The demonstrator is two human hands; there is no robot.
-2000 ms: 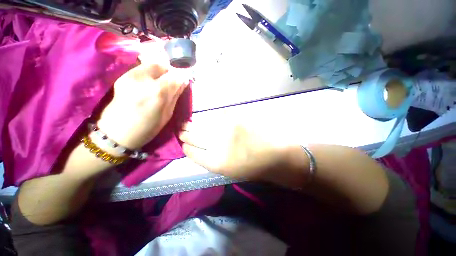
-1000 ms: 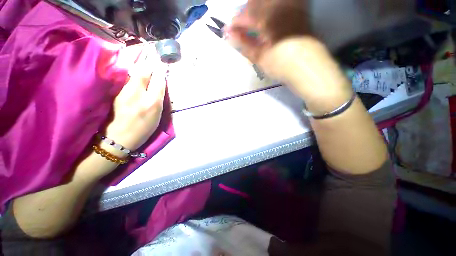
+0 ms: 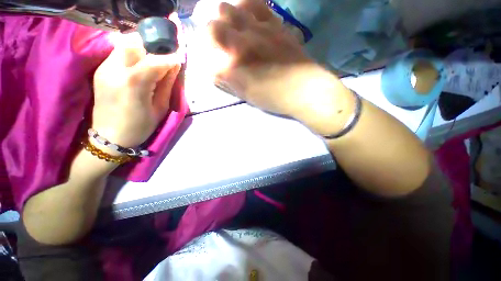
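Magenta fabric point(image 3: 44, 104) lies in shiny folds left of the needle area, with a narrow part running under my left hand towards the table front. My left hand point(image 3: 129, 90) grips the fabric edge with bent fingers, just below the grey cylindrical fitting point(image 3: 157, 35). My right hand point(image 3: 255, 57) is raised over the table right of the fitting, its fingers curled and partly overexposed; whether it holds anything cannot be told. The needle itself is hidden in glare and behind the fitting.
Snips point(image 3: 291, 21) with a blue handle lie behind my right hand. A light-blue heap point(image 3: 357, 35) is behind them. A light-blue tape roll point(image 3: 398, 82) and printed paper point(image 3: 475, 74) are at the right. The table's front edge point(image 3: 230, 189) carries a measuring-like strip.
My right hand left the front of the fabric, reached to the back right and has now come back left towards the needle area. My left hand stays on the fabric. The camera view has shifted.
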